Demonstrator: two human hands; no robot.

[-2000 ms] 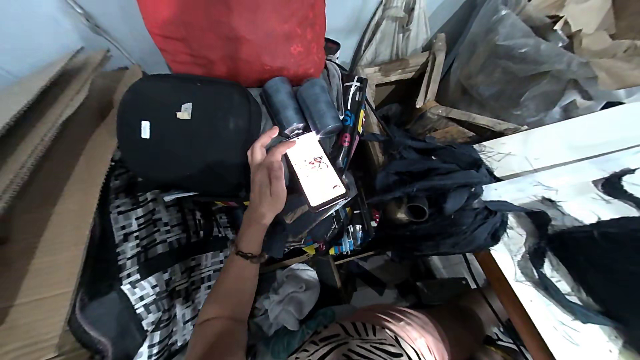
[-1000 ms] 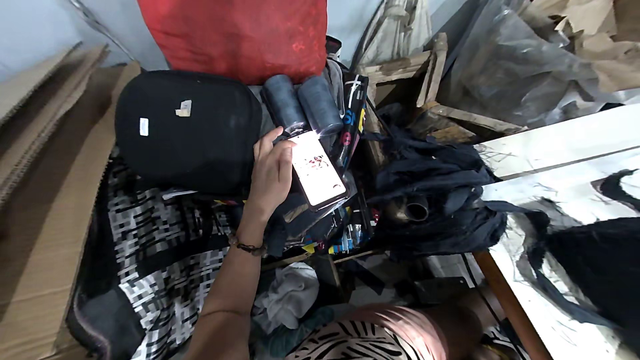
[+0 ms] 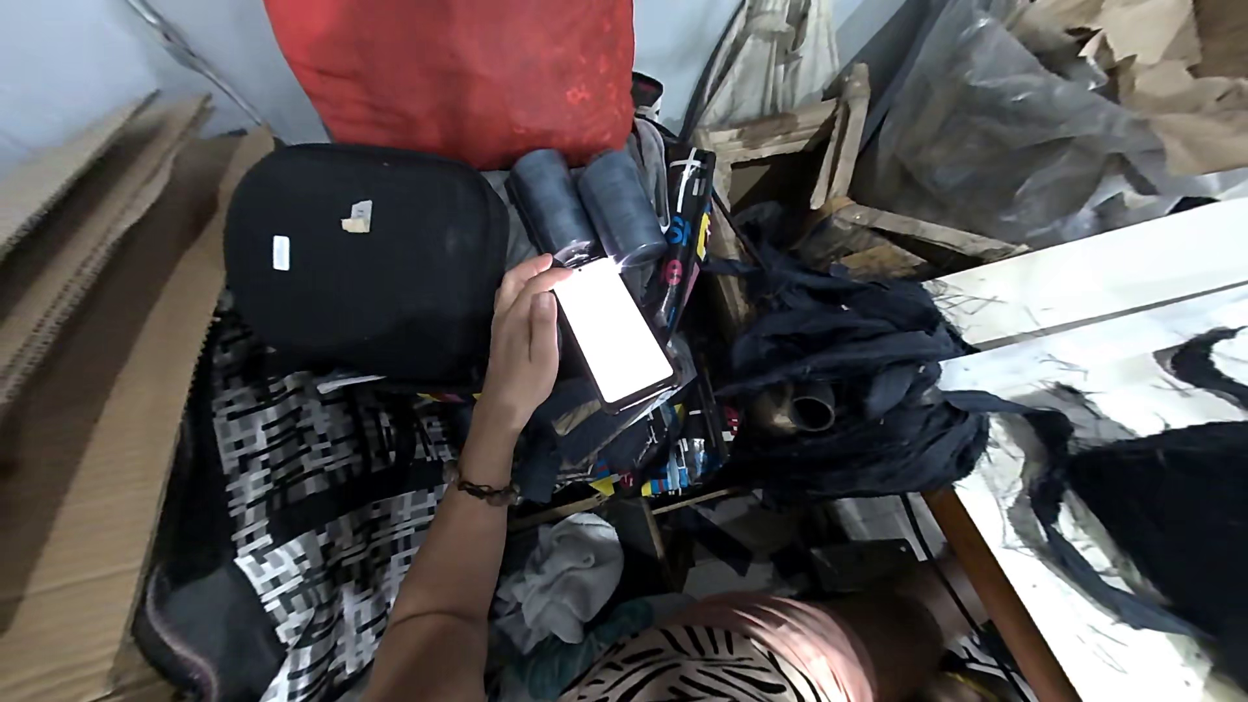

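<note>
My left hand [image 3: 526, 336] rests at the upper left edge of a smartphone [image 3: 616, 336], fingertips touching its top corner. The phone lies tilted with its bright screen up, over dark cloth and packages; whether the fingers grip it cannot be told. Two dark grey cylindrical rolls [image 3: 553, 205] lie just above it. A black zippered case [image 3: 370, 263] with small labels is left of the hand. A dark bracelet [image 3: 485, 490] is on my wrist. My right hand is out of view.
Cardboard sheets [image 3: 107, 429] stand at left, beside black-and-white woven fabric [image 3: 331, 439]. A red cushion or bag [image 3: 458, 78] is behind. Dark cloth [image 3: 848, 341], a wooden frame [image 3: 848, 136] and clear plastic [image 3: 1004, 117] are at right, near a white board [image 3: 1121, 263].
The phone's screen has turned from a white page with red marks to plain bright white. My left fingers have shifted slightly at its top edge.
</note>
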